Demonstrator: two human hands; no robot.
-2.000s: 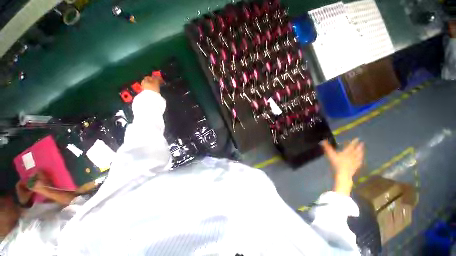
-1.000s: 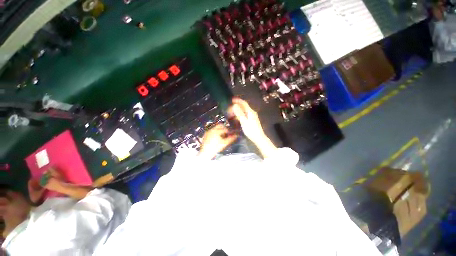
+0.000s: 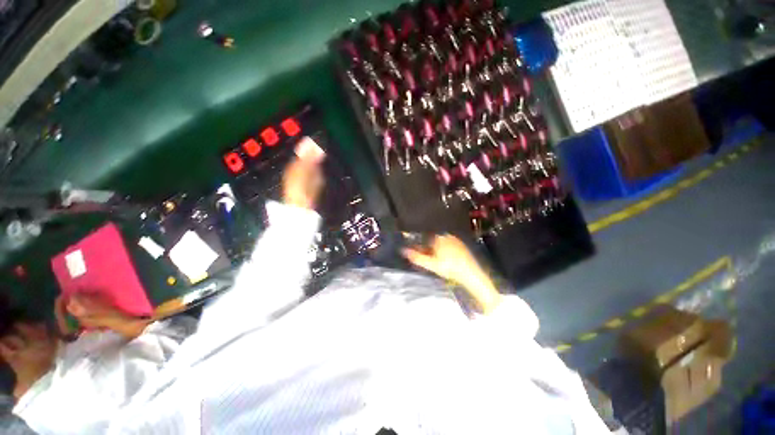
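Note:
A black compartment tray (image 3: 340,189) lies on the green bench in front of me. Red units (image 3: 269,137) stand in a row along its far edge. My left hand (image 3: 303,174) is over the tray's right part, just below the rightmost red unit. It is blurred, and I cannot tell whether it holds anything. My right hand (image 3: 450,260) is at the near edge of the bench, below the loaded carrier tray (image 3: 416,200), fingers pointing left; its grip is unclear. Rows of pink leaded parts (image 3: 470,100) fill much of the carrier tray, with a white slip on them.
White component sheets (image 3: 620,59) and a small blue bin (image 3: 535,48) are at the back right. A brown box (image 3: 659,140) sits in a blue crate (image 3: 595,161). A pink folder (image 3: 102,270) and a neighbour's hands (image 3: 93,313) are at left. Cardboard boxes (image 3: 680,357) stand on the floor.
My left hand has moved from the compartment tray's near edge up to the red row. My right hand has moved down and right, away from the left hand.

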